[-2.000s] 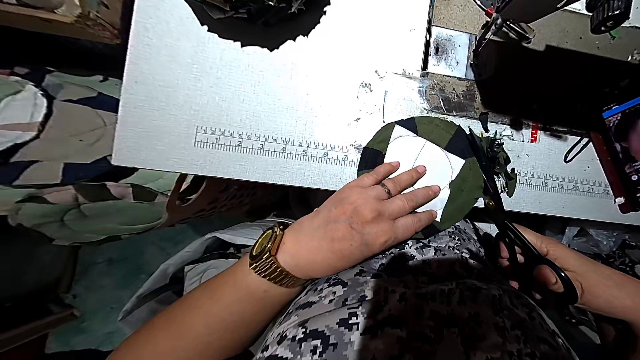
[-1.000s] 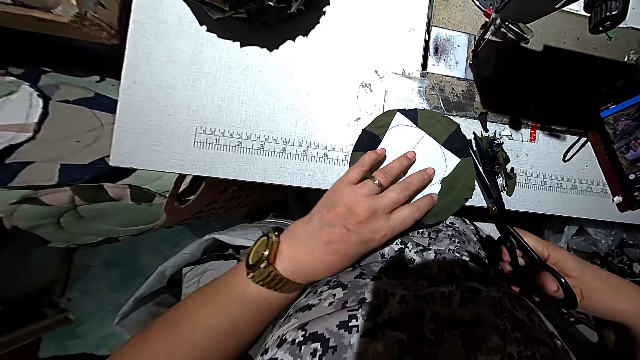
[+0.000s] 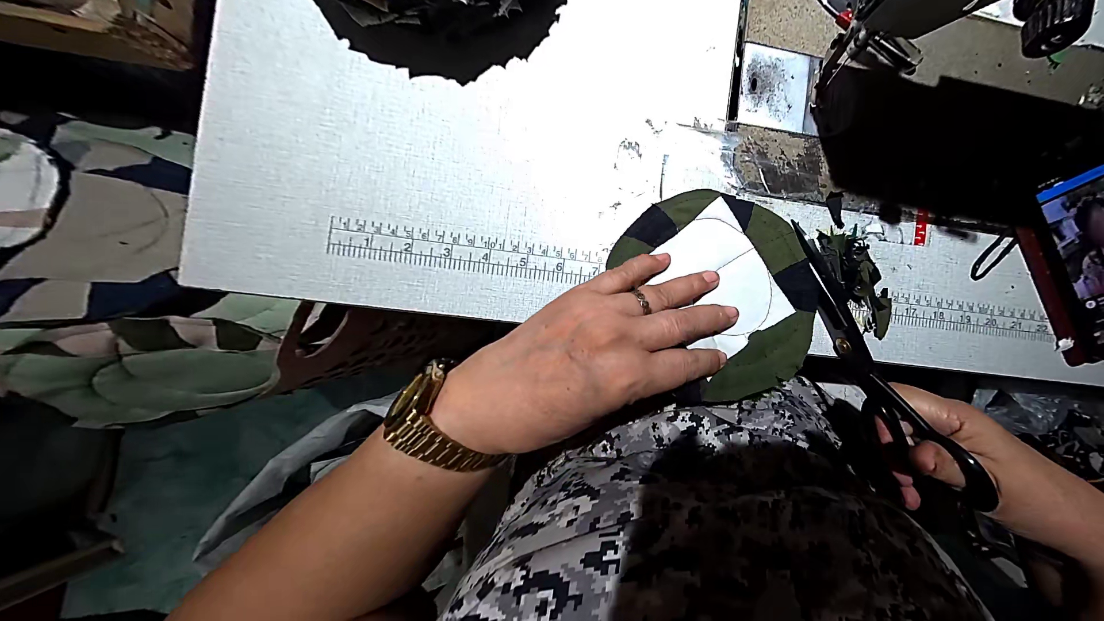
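My left hand [image 3: 595,354] lies palm down, fingers spread, pressing on a round camouflage fabric piece [image 3: 768,354] with a white patch [image 3: 750,289] that bears drawn curved lines. The piece rests at the front edge of the white table. On the right, my right hand [image 3: 940,440] grips the handles of black scissors [image 3: 845,345]. Their blades point up and away, along the right rim of the fabric. Small dark green fabric scraps [image 3: 854,267] lie just beyond the blades.
A printed ruler scale [image 3: 466,254] runs along the white table [image 3: 285,138]. A dark container of scraps [image 3: 431,43] stands at the back. Part of a sewing machine [image 3: 897,26] is at the upper right, a phone [image 3: 1078,241] at the right edge. Camouflage fabric [image 3: 103,259] hangs left.
The fabric piece has turned a little under my left hand since the earlier frames. My right hand keeps hold of the scissors.
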